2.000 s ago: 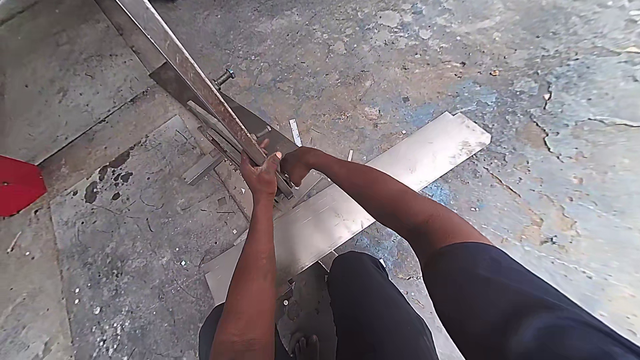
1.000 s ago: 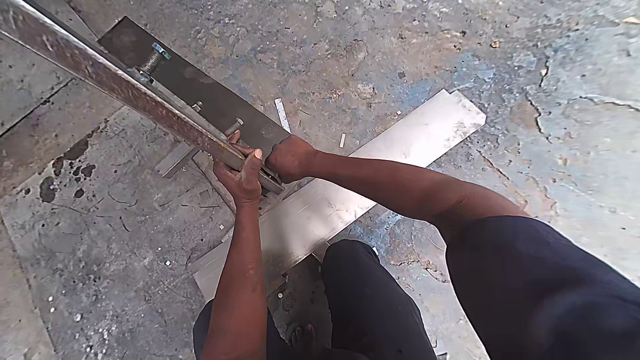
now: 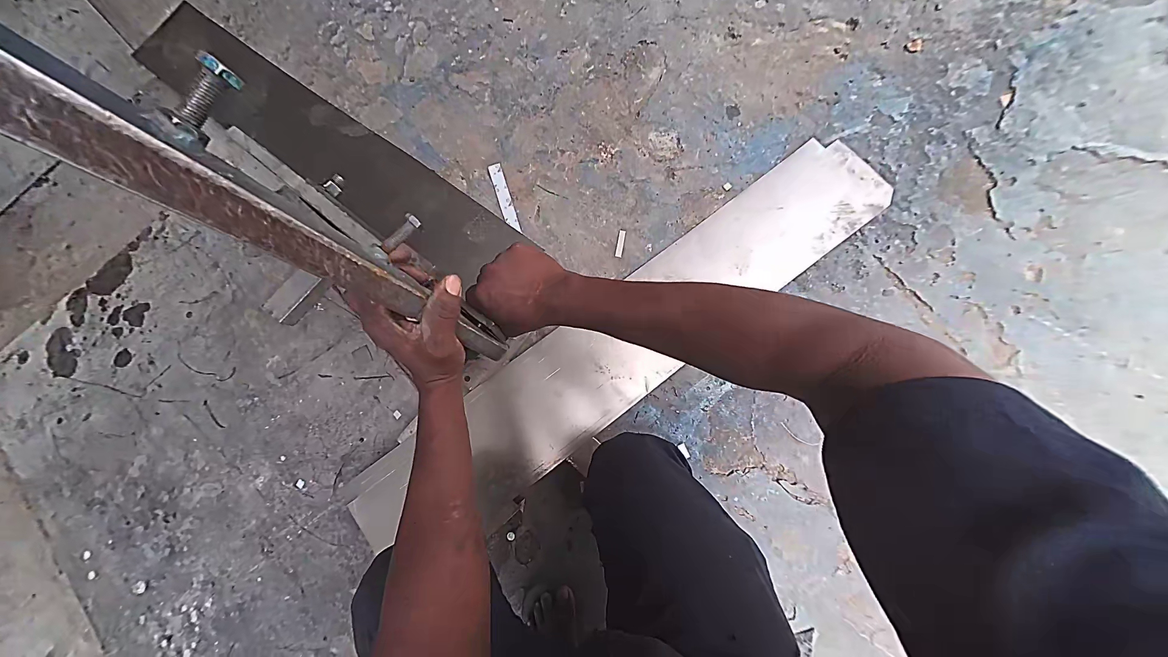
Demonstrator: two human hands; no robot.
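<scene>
My left hand (image 3: 415,328) is closed around the near end of a long rusty steel bar (image 3: 228,214), thumb on top. The bar runs to the upper left beside a bolted metal frame with a large bolt and spring (image 3: 205,91) and smaller bolts (image 3: 401,231). My right hand (image 3: 518,287) is a fist at the edge of a dark flat metal strip (image 3: 319,119); whatever lies inside it is hidden. Under my right forearm a light sheet-metal strip (image 3: 730,242) lies slantwise across the floor.
A small white offcut (image 3: 504,196) and a smaller sliver (image 3: 620,244) lie on the stained concrete floor (image 3: 639,109). A short metal bar (image 3: 297,297) sticks out left of the frame. My knees are at the bottom, close to the light strip.
The long bar has swung down towards the left, with my left hand still on its end. More of the dark strip and the bolt with the spring shows now. My right hand remains beside the bar's end.
</scene>
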